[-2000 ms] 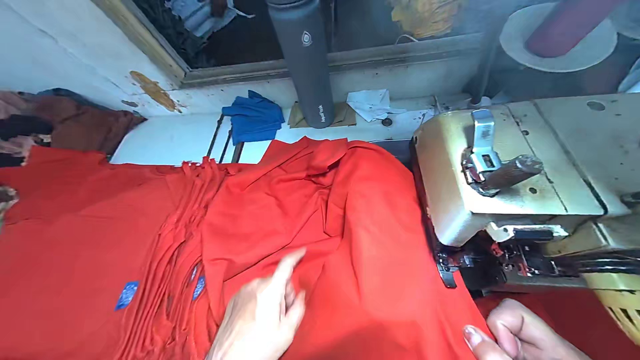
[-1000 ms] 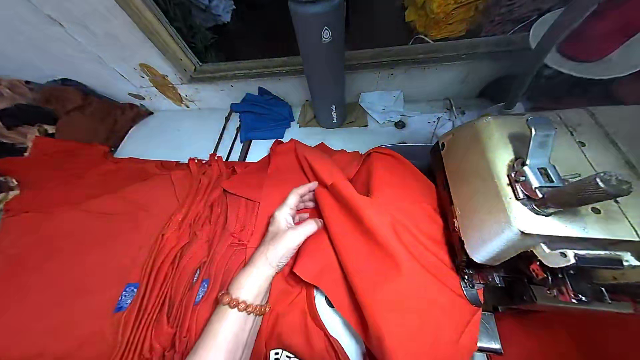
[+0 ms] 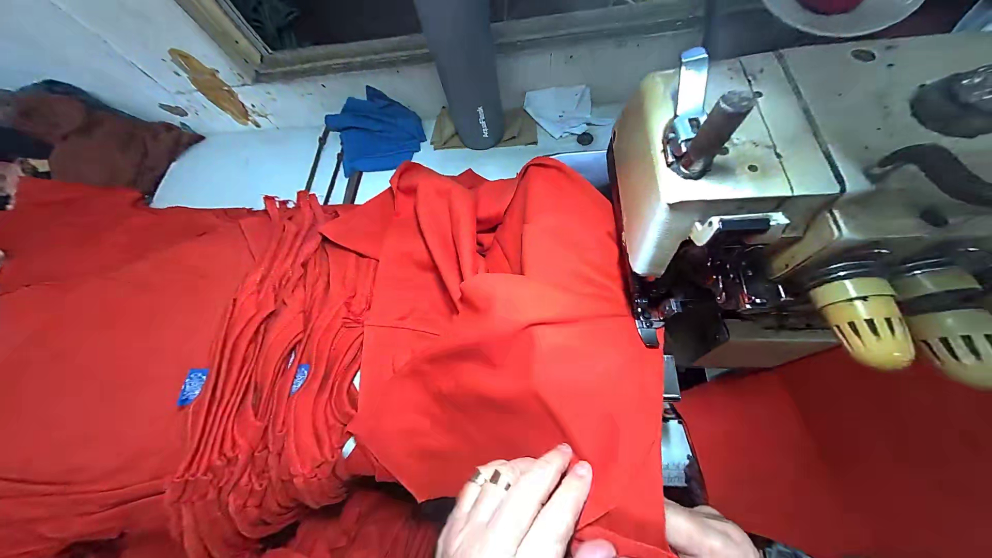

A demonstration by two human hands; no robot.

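A red fabric garment piece (image 3: 496, 349) lies in folds left of an overlock sewing machine (image 3: 744, 147). Its right edge runs by the presser foot (image 3: 648, 329); whether it is clamped there I cannot tell. My left hand (image 3: 519, 508), with rings, lies on the cloth at the bottom, fingers close together and thumb low by a fold; a grip is not plain. At the cloth's lower right edge is my right hand (image 3: 709, 531), its fingers hidden by the fabric. A stack of red garments (image 3: 263, 372) with blue labels (image 3: 192, 387) spreads at the left.
Behind the cloth stand a dark bottle (image 3: 465, 77) and a blue cloth scrap (image 3: 378, 132), near a pale scrap (image 3: 559, 110). Brown fabric (image 3: 108, 143) is heaped at the far left. Yellow vented caps (image 3: 864, 322) jut from the machine over more red fabric (image 3: 837, 449).
My left hand has left the raised fold near the middle and now rests lower on the cloth. The cloth lies flatter beside the machine. My right hand, unseen one second ago, shows at the bottom.
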